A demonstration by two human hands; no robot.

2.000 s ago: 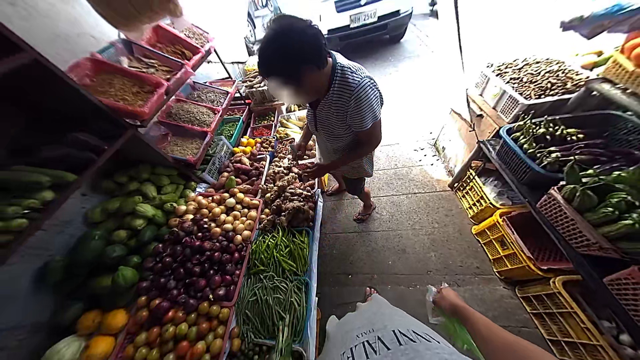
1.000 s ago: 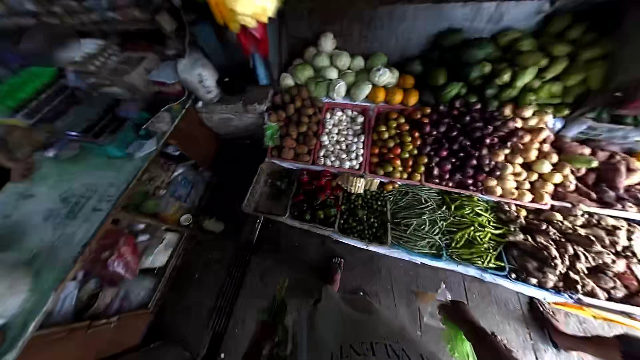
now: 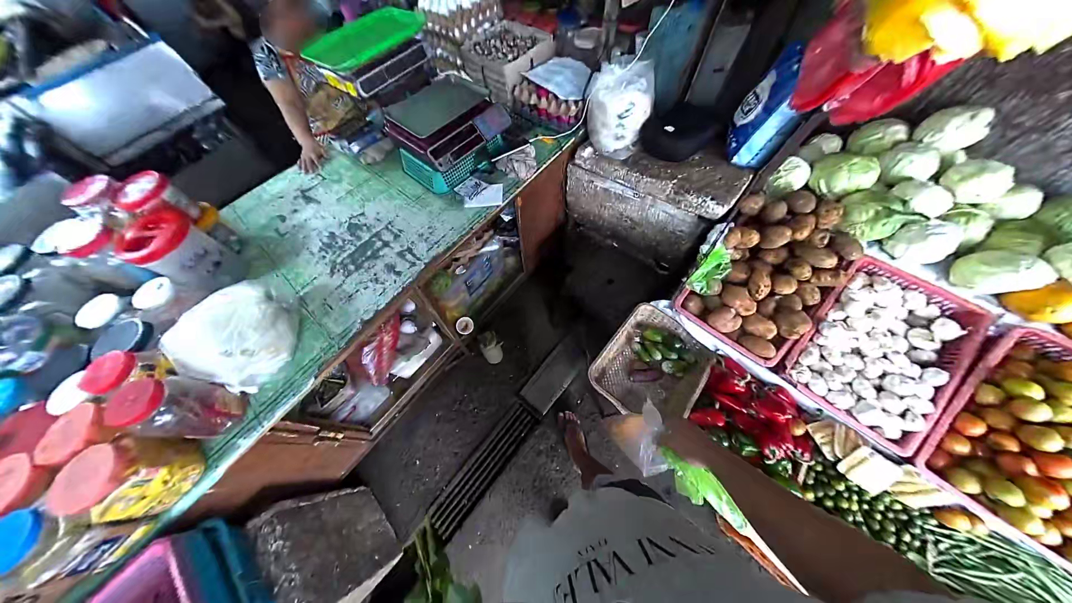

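My right hand (image 3: pixel 641 431) is closed on the neck of a clear plastic bag (image 3: pixel 650 445); a bright green thing (image 3: pixel 699 486), bag or leaf, hangs just below it. The hand is near a beige basket (image 3: pixel 603 368) that holds a few small green vegetables, with red peppers (image 3: pixel 758 406) to the right of it. At the bottom edge, dark green leafy stalks (image 3: pixel 434 561) stick into view on my left side; my left hand cannot be seen.
A green-painted counter (image 3: pixel 335 239) on the left bears lidded jars, a white plastic bag (image 3: pixel 230 335) and weighing scales (image 3: pixel 440 121). Behind it is a person (image 3: pixel 289 92) with one hand on the top. Potatoes (image 3: pixel 779 268), garlic (image 3: pixel 879 352), tomatoes and cabbages fill the right side. A floor grate (image 3: pixel 486 469) crosses the walkway.
The view has swung left from the street side, past the vegetable display, to the counter. My right hand holds the clear bag throughout.
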